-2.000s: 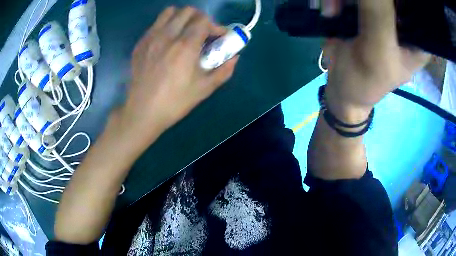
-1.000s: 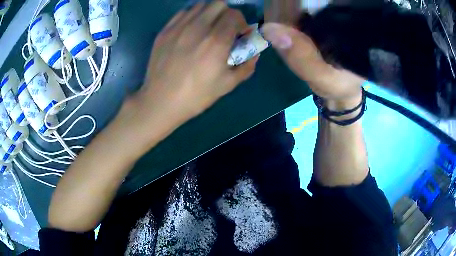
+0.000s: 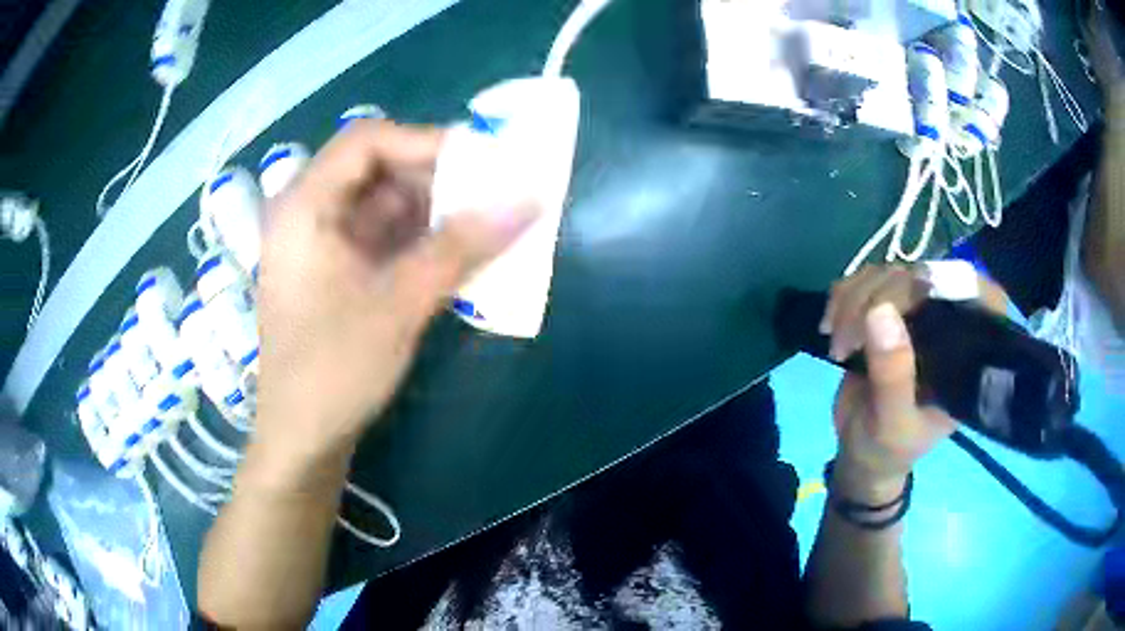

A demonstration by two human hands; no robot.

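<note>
My left hand [image 3: 358, 265] holds a white unit with blue marks [image 3: 524, 203] above the dark green surface, thumb across its near face; a white cord runs up from its top end. My right hand [image 3: 882, 364] is closed around a black electric screwdriver [image 3: 987, 370], its dark nose pointing left, over the surface's near edge. The unit and the tool are well apart. The bit and any screw are too small or blurred to tell.
Grouped white-and-blue units [image 3: 136, 370] with cords lie at left, partly behind my left hand. A silver metal box [image 3: 790, 74] stands at the top, with more units [image 3: 956, 93] beside it. A pale strip [image 3: 234, 142] crosses the upper left. A black tool cable [image 3: 1024, 493] hangs at right.
The view has shifted, bringing the metal box and pale strip into sight. The unit and screwdriver, close together a second ago, are now apart, and the unit shows more of its face.
</note>
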